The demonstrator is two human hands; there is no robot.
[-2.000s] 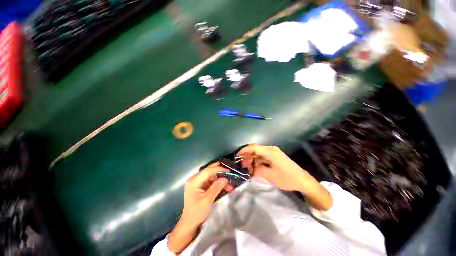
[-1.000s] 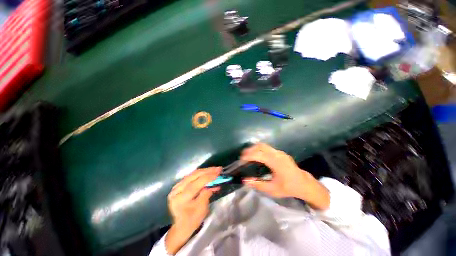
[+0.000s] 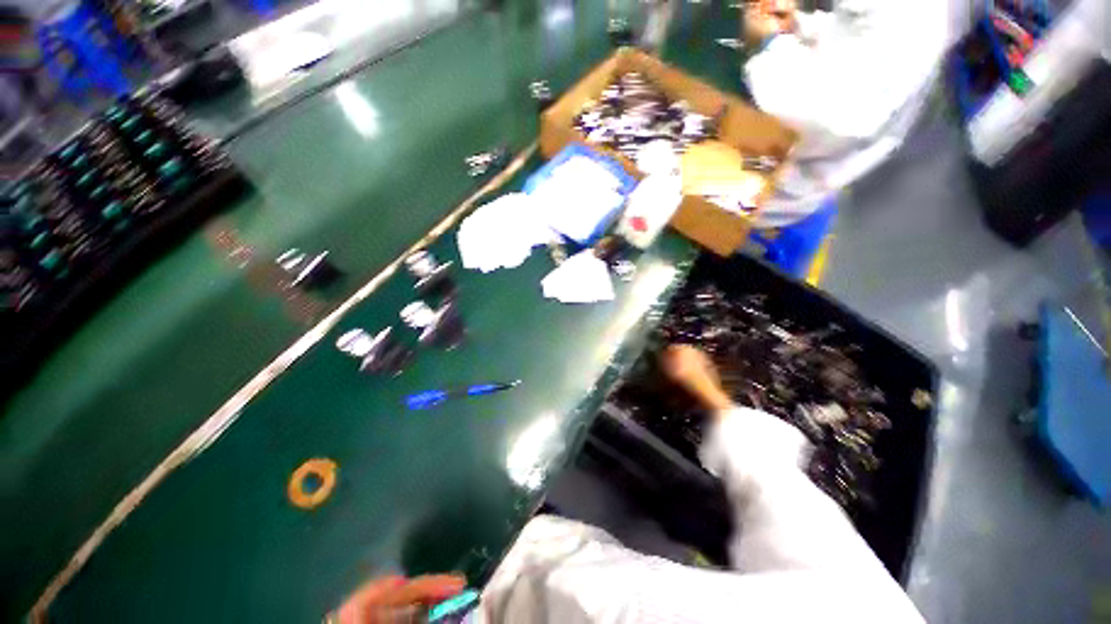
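My left hand (image 3: 396,600) is at the bottom edge, partly cut off, holding a small teal part (image 3: 454,606) at its fingertips over the bench's near edge. My right hand (image 3: 692,369) is over the left side of the black clip bin (image 3: 920,488), among loose dark clips with silver wires. It is small and blurred, its fingertips are not distinct, and I cannot tell whether it holds a clip.
An orange ring (image 3: 312,484), blue pen (image 3: 461,394) and several bulldog clips (image 3: 426,319) are on the green bench. White sheets (image 3: 500,232), a blue box (image 3: 619,170) and a cardboard box (image 3: 707,226) stand beyond. A black tray (image 3: 207,195) is left. A person in white (image 3: 853,92) is at the back.
The view has swung right. My right hand has left the teal part and moved into the clip bin. My left hand still holds the teal part, now at the bottom edge.
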